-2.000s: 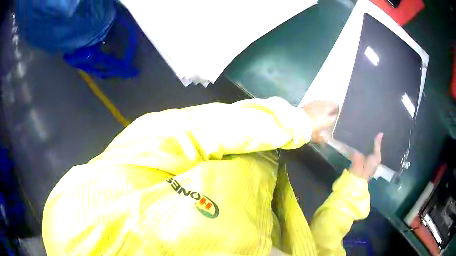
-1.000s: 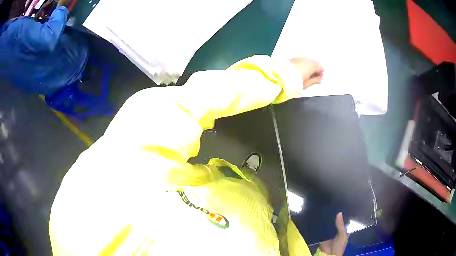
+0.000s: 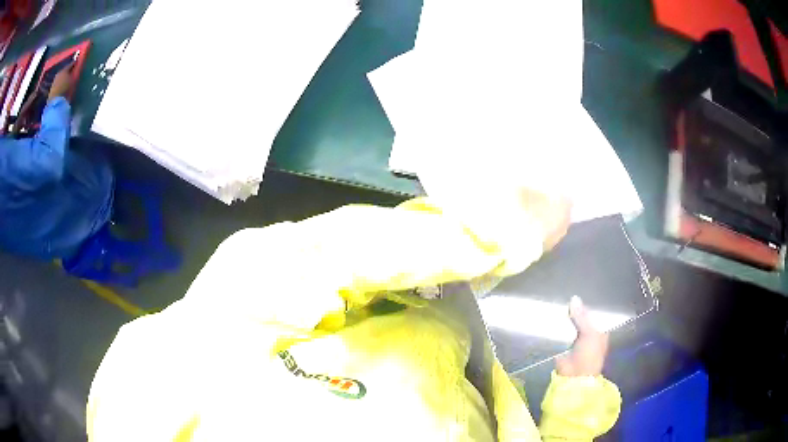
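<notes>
A glossy black display panel (image 3: 587,268) is tilted in front of my body, beyond the bench edge, with a white light bar reflected on it. My right hand (image 3: 586,345) grips its near edge, thumb on the face. My left hand (image 3: 546,217) is blurred and washed out, at the border between the panel's far edge and the white separator sheets (image 3: 510,95); whether it grips either is unclear. The sheets lie askew on the green bench, their corners fanned. A thin pale strand runs along the panel's right edge.
A loose stack of white sheets (image 3: 216,78) lies left on the green bench (image 3: 333,112). A black clamping fixture (image 3: 734,173) on a reddish base stands right. Red-orange pads (image 3: 708,26) lie behind it. A person in blue (image 3: 60,190) works far left. A blue stool (image 3: 670,401) is below.
The panel has come off the white sheets towards my body and now tilts there. The sheets beneath have shifted askew. My left hand has moved from the sheet to the panel's far edge.
</notes>
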